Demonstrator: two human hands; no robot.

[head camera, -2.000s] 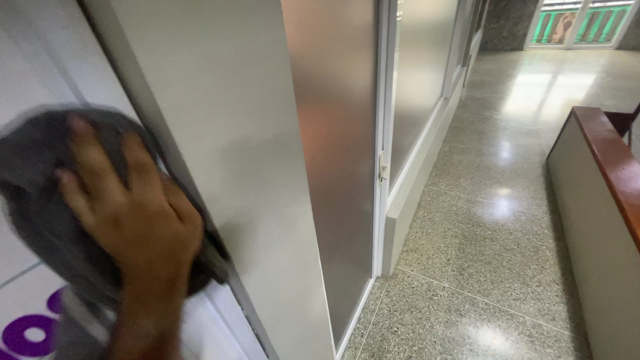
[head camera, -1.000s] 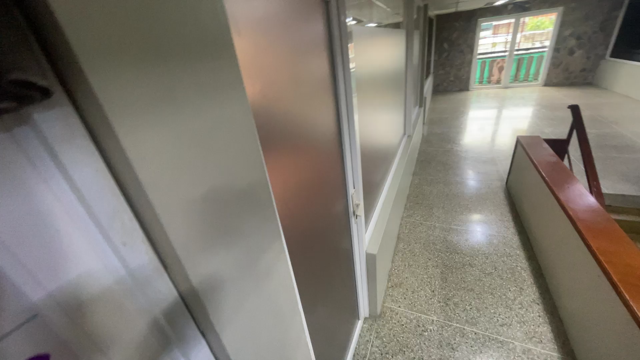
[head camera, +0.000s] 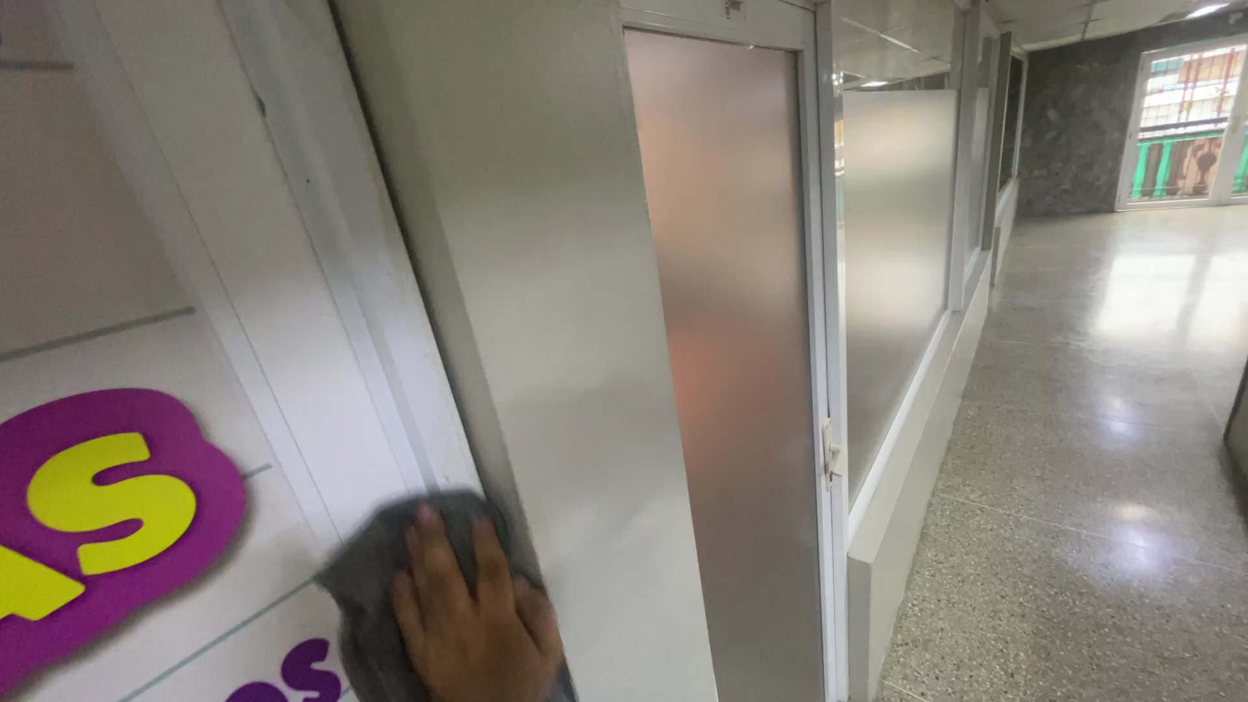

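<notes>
My left hand (head camera: 478,624) is at the bottom, left of centre, with its back toward me and its fingers spread over a dark grey cloth (head camera: 366,585). It holds the cloth flat against the lower part of a white frame (head camera: 312,292), where the frame meets a grey-white pillar (head camera: 575,390). Left of the frame is a white panel (head camera: 224,585) with thin lines, purple and yellow raised lettering. My right hand is out of view.
Beyond the pillar stands a frosted glass door (head camera: 741,341) with a white latch (head camera: 831,456). Frosted partition windows (head camera: 897,253) run along a low wall. A speckled, shiny floor (head camera: 1053,487) leads to a stone wall (head camera: 1072,127) and glass doors (head camera: 1180,127).
My left hand and the cloth were on the white surface at left two seconds ago; the hand was out of view one second ago. Now both are low on the frame. The view has shifted.
</notes>
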